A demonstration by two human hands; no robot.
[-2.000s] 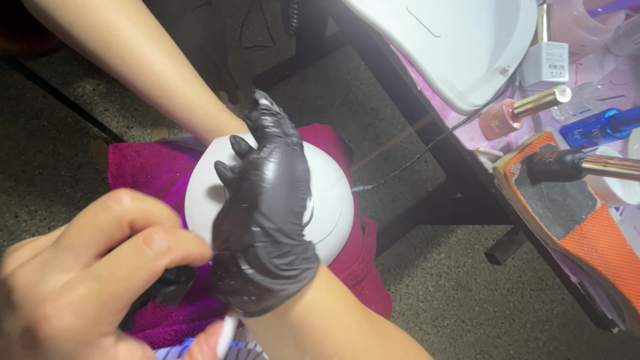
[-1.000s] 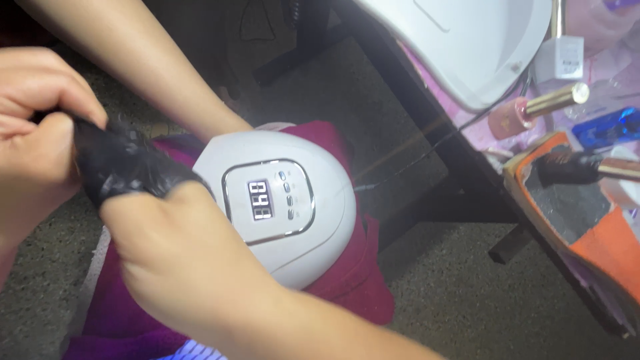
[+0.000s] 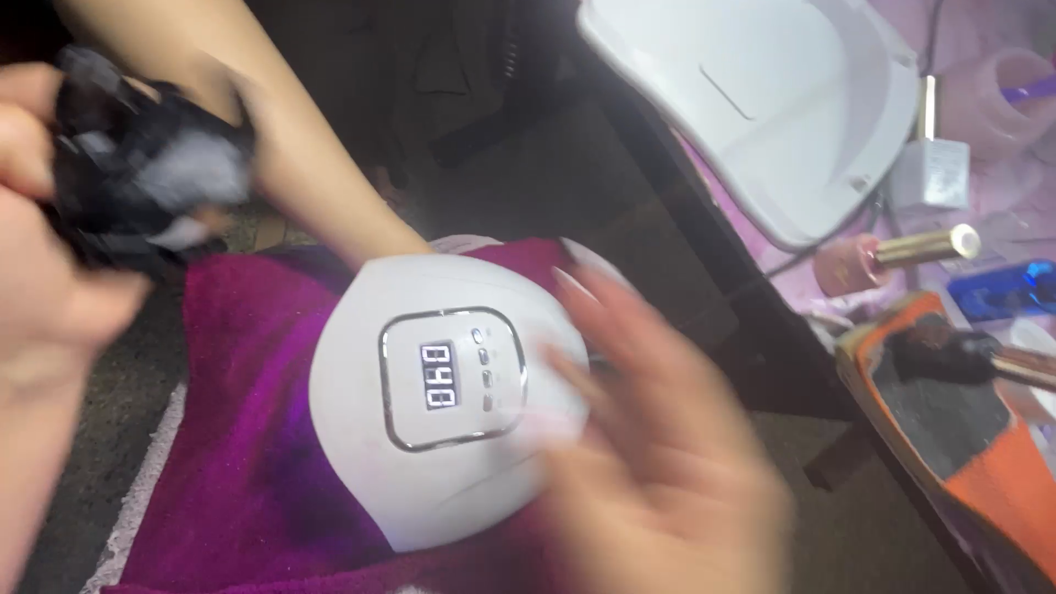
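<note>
My left hand (image 3: 49, 264), at the left edge, grips crumpled black disposable gloves (image 3: 157, 181), blurred by motion. My bare right hand (image 3: 660, 445) hangs over the right side of a white nail lamp (image 3: 355, 388), its fingers apart and nothing visible in them. Whether it touches the lamp cannot be told. The lamp's lit display (image 3: 439, 375) and column of buttons face up. Another person's forearm (image 3: 313, 140) reaches from the upper left to the lamp's far side; that hand is hidden. Beneath the lamp lies a magenta towel (image 3: 239, 355).
On the table at the right are a white plastic device (image 3: 775, 107), a white-labelled polish bottle (image 3: 936, 173), a pink bottle (image 3: 850, 264), a blue bottle (image 3: 998, 289) and an orange-edged holder (image 3: 998, 487) with a dark-bristled brush (image 3: 949, 355). A cable passes beside the table edge.
The black glove seen on my right hand two seconds ago is off. Both hands were on black glove material one second ago; now my right hand has let go and moved right across the lamp.
</note>
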